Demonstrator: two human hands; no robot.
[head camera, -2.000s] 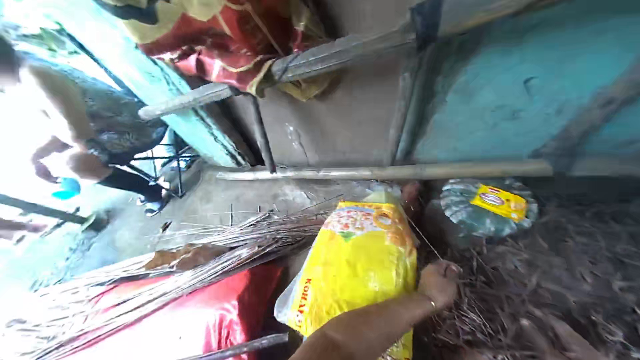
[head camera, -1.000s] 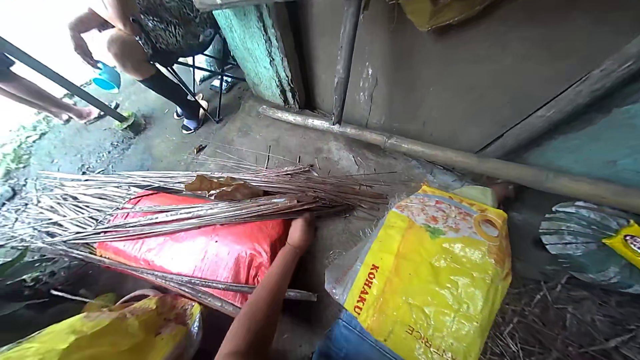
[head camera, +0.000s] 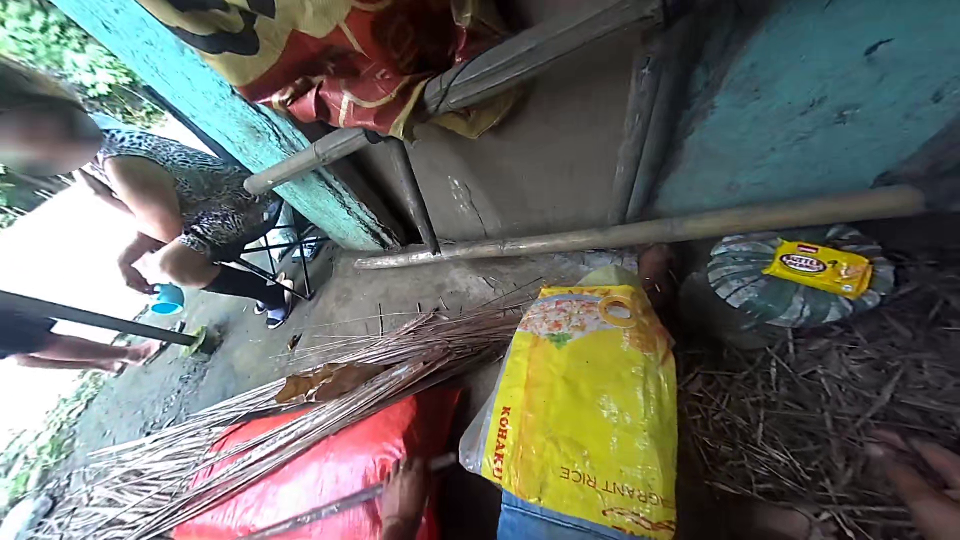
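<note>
My left hand (head camera: 405, 491) is at the bottom, its fingers around a thin stick (head camera: 322, 514) that lies across a red sack (head camera: 360, 442). A bundle of long dry midribs (head camera: 405, 345) rests over that sack, with a brown dry leaf (head camera: 330, 381) on top. My right hand (head camera: 922, 472) is blurred and cut off by the right edge, over a heap of dry shavings and fibres (head camera: 817, 397); whether it holds anything is unclear. Between the hands, a yellow printed rice sack (head camera: 592, 397) lies over blue denim (head camera: 555, 517).
A green ribbed squash (head camera: 742, 289) bears a yellow snack packet (head camera: 821, 268). Beyond the sack are a bare foot (head camera: 658, 274) and a bamboo pole (head camera: 562, 244) along the wall. At left, a seated person (head camera: 165, 187) holds a blue cup (head camera: 167, 300); another person's legs (head camera: 82, 352) show.
My left hand was right of the yellow sack, then at the midribs' ends beside the red sack; now it is lower, on the thin stick. The view has swung left and back right.
</note>
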